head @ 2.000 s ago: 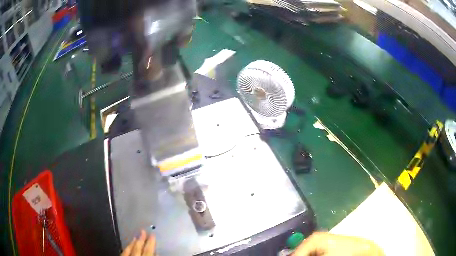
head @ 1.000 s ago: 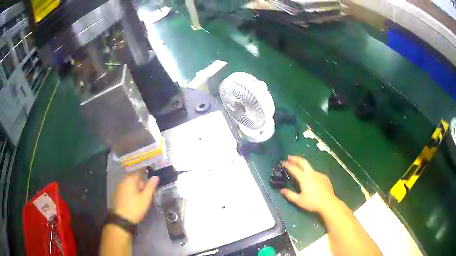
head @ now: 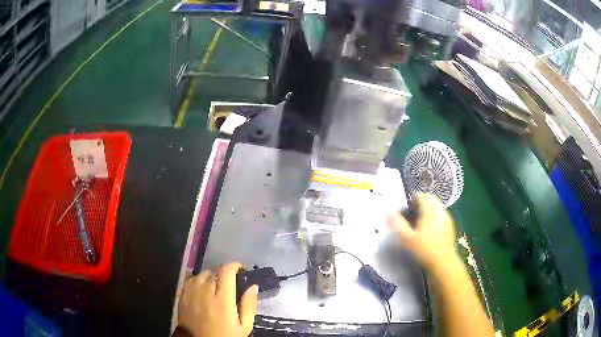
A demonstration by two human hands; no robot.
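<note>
My left hand [head: 217,301] is at the front left of the silver base plate [head: 247,191], with fingers and thumb around a black adapter housing [head: 262,282]. A thin cord runs right from it toward the clamp bar [head: 323,266]. A second small black block [head: 377,283] lies on the plate right of the bar, with thin cord at both ends. My right hand [head: 425,227] is blurred over the plate's right edge, pinching a small dark housing [head: 412,212], partly hidden by the fingers. The clear fixture [head: 323,214] sits below the raised silver welding horn [head: 359,128]; no housing is discernible in it.
A red basket [head: 118,197] with a tag and metal tools is on the dark bench at left. A white fan [head: 433,174] stands beside the plate's right edge, close to my right hand. The green conveyor, black items on it and yellow-black tape [head: 547,316] are at right.
The view has swung left. My left hand has moved from beside the fixture to the plate's front left with a housing. My right hand has moved from the belt to the plate's right edge.
</note>
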